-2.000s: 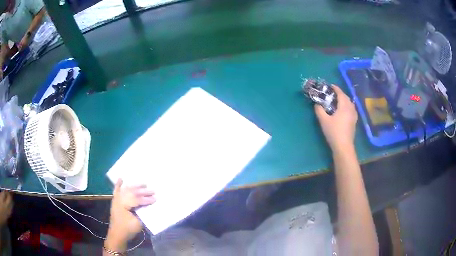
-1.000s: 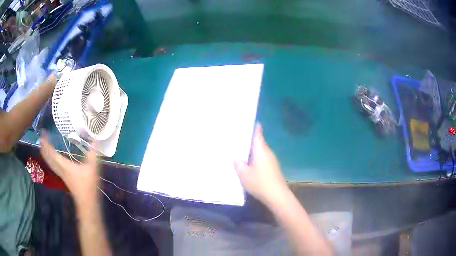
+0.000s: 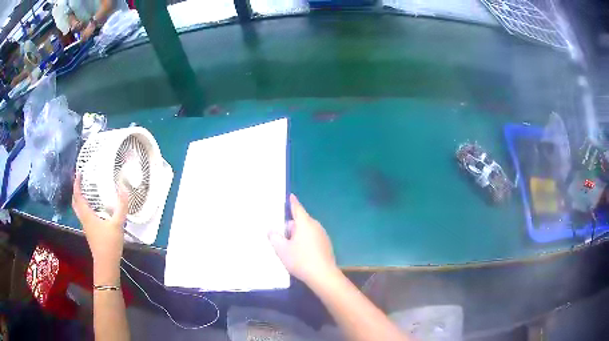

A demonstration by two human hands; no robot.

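My left hand (image 3: 101, 212) is on the lower left side of the white desk fan (image 3: 133, 174), with fingers behind its housing and thumb in front. My right hand (image 3: 304, 245) grips the right edge of the white paper sheet (image 3: 230, 206), thumb on top. The sheet lies on the green bench, its near end reaching over the front edge. The lead wire bundle (image 3: 484, 170) lies alone on the bench at the right, touched by neither hand.
A blue plastic tray (image 3: 521, 180) with a yellow sponge (image 3: 545, 194) and red digits stands at the right. Clear plastic bags (image 3: 50, 150) lie left of the fan. A thin white cord (image 3: 175, 322) hangs below the bench edge. People are at the upper left.
My right hand has let go of the wire bundle and now holds the sheet, which is turned and shifted left. My left hand has left the sheet and is on the fan.
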